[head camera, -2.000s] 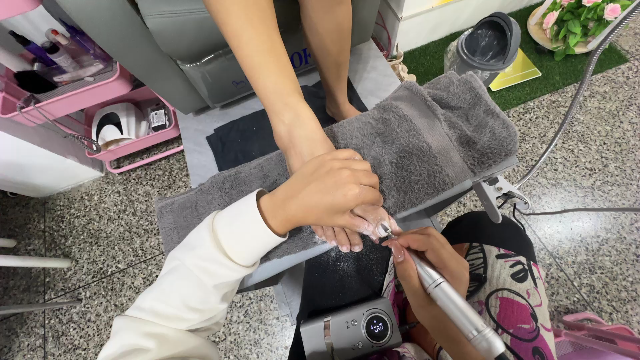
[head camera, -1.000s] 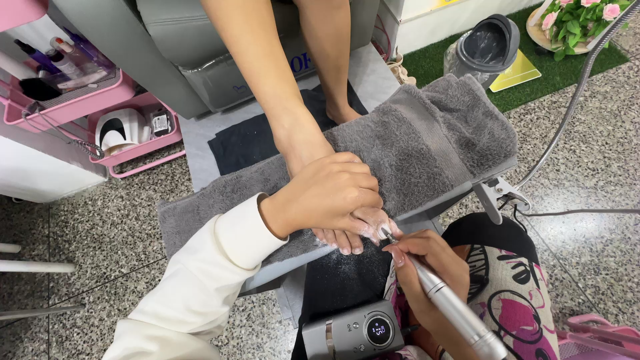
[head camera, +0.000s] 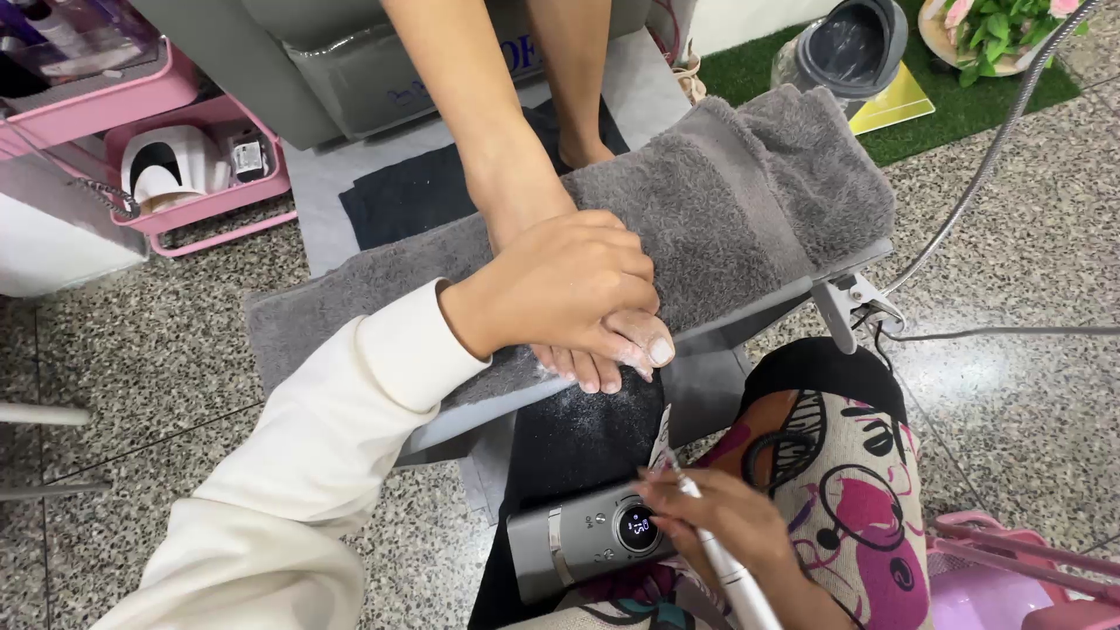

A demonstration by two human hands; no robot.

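Note:
My left hand (head camera: 569, 284) lies over the top of a client's bare foot (head camera: 516, 188), its fingers wrapped round it near the big toe (head camera: 647, 337). White dust coats the toes. The foot rests on a grey towel (head camera: 682, 219) over a padded rest. Lower right, my right hand (head camera: 722, 516) holds an electric nail drill handpiece (head camera: 726, 569) away from the foot, beside the dial of the grey drill control unit (head camera: 577, 538). The handpiece tip is blurred. Fine dust lies on the black cloth (head camera: 586, 437) below the toes.
A pink trolley (head camera: 210, 210) with supplies stands at the left. A clamp (head camera: 853, 306) with a flexible metal arm (head camera: 989, 157) grips the rest's right end. Behind are a lidded bin (head camera: 844, 52), a potted plant (head camera: 997, 35) and the client's other foot (head camera: 584, 150). A pink basket (head camera: 1006, 569) is lower right.
My right hand has drawn the handpiece down from the big toe to beside the control unit. My left hand still holds the foot.

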